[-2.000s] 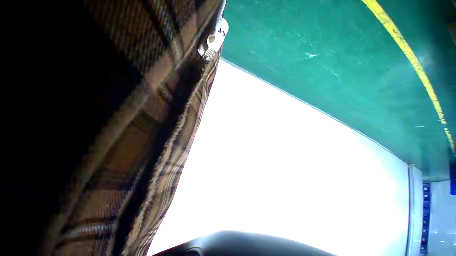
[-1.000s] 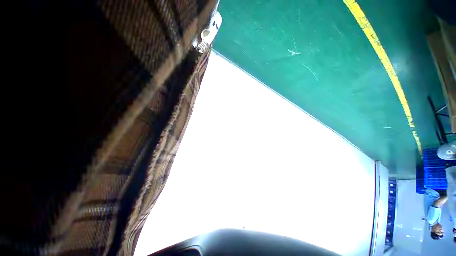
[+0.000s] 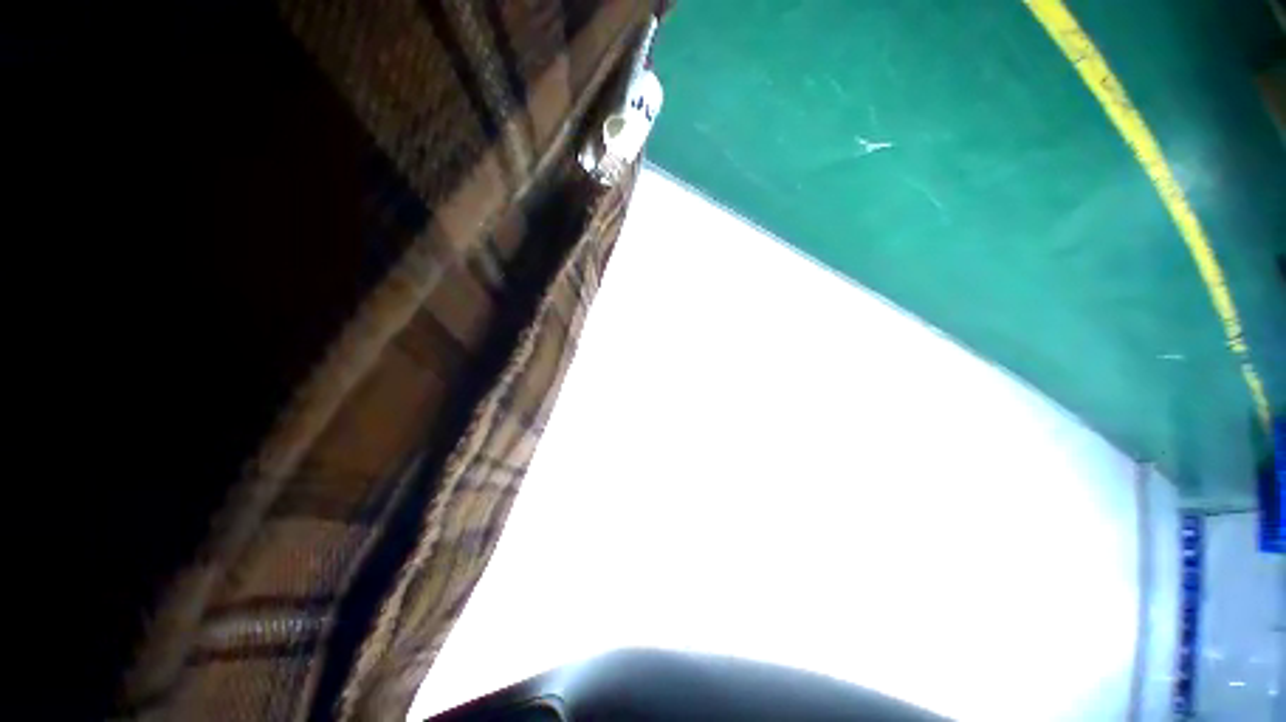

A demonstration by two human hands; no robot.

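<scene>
Neither of my hands is in the picture. Brown plaid cloth with dark and pale check lines lies very close to the lens and fills the left side, its far left lost in black. A small whitish button or snap with dark marks sits on the cloth's edge at the top. A large glaring white surface fills the middle, too bright to show any detail. A smooth grey-black curved object stands at the bottom edge.
The view is tilted sideways. Green floor with a curved yellow line fills the upper right. Part of a bright blue crate is cut off at the right edge. A narrow blue strip stands beside the white surface's right end.
Since a second ago the floor, line and white surface have shifted right in the picture. The person and most of the blue crates at the right have left the view. The cloth edge moved slightly right.
</scene>
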